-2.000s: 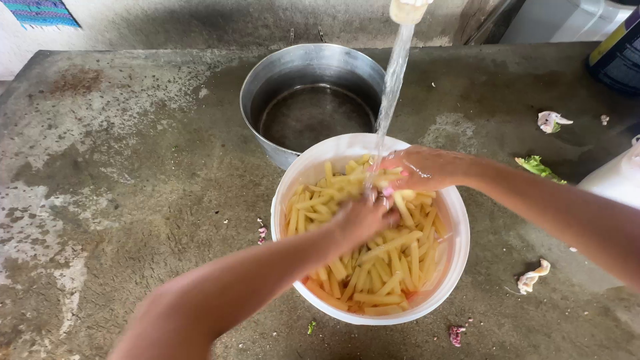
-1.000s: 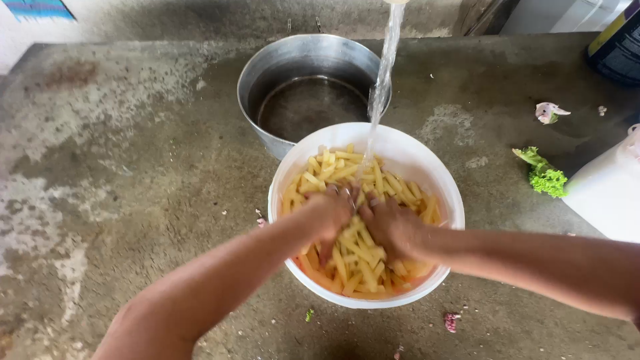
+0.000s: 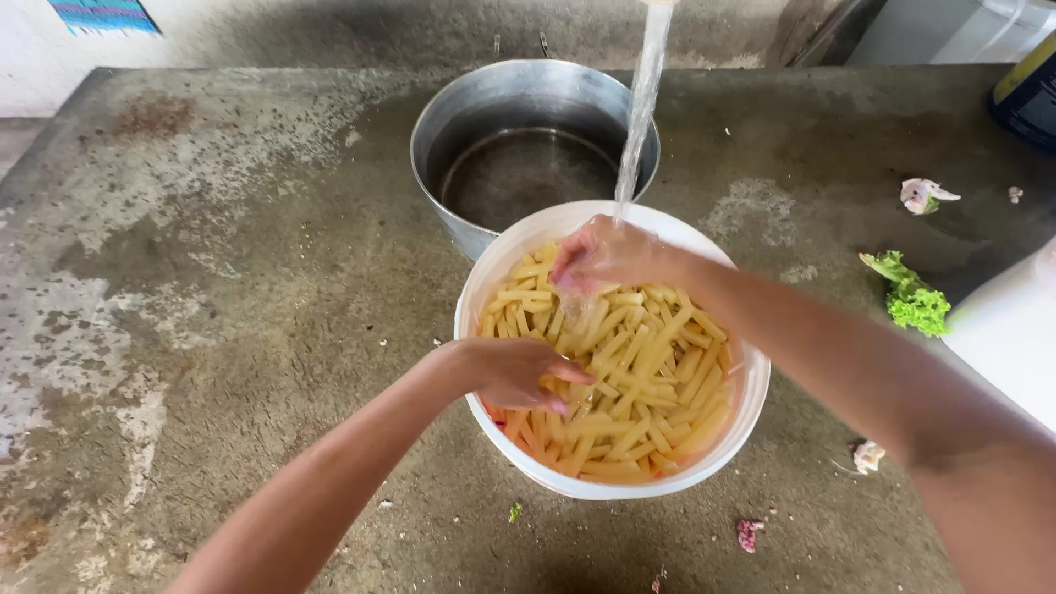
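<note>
Cut potato sticks [image 3: 635, 371] lie wet in a round white plastic tub [image 3: 755, 396]. Over the tub's left part is my left hand [image 3: 528, 375], fingers apart and low over the sticks, with nothing seen in its grasp. My right hand [image 3: 606, 252] is at the back of the tub, under a stream of water [image 3: 643, 107] that falls onto it and runs off into the sticks. Its fingers curl downward, and whether they hold anything is unclear. Behind the tub stands a metal pot [image 3: 536, 173], its near rim partly hidden by the tub.
The stained concrete counter [image 3: 247, 289] bears a piece of curly lettuce [image 3: 916, 305], garlic skins [image 3: 924, 196] and small purple scraps [image 3: 749, 535]. At the right edge are a white container [image 3: 1015, 330] and a dark blue container [image 3: 1027, 99]. A wall runs behind.
A second ago both hands were together among the potato sticks; now they are apart, the right one raised at the back under the water, the left one above the left side.
</note>
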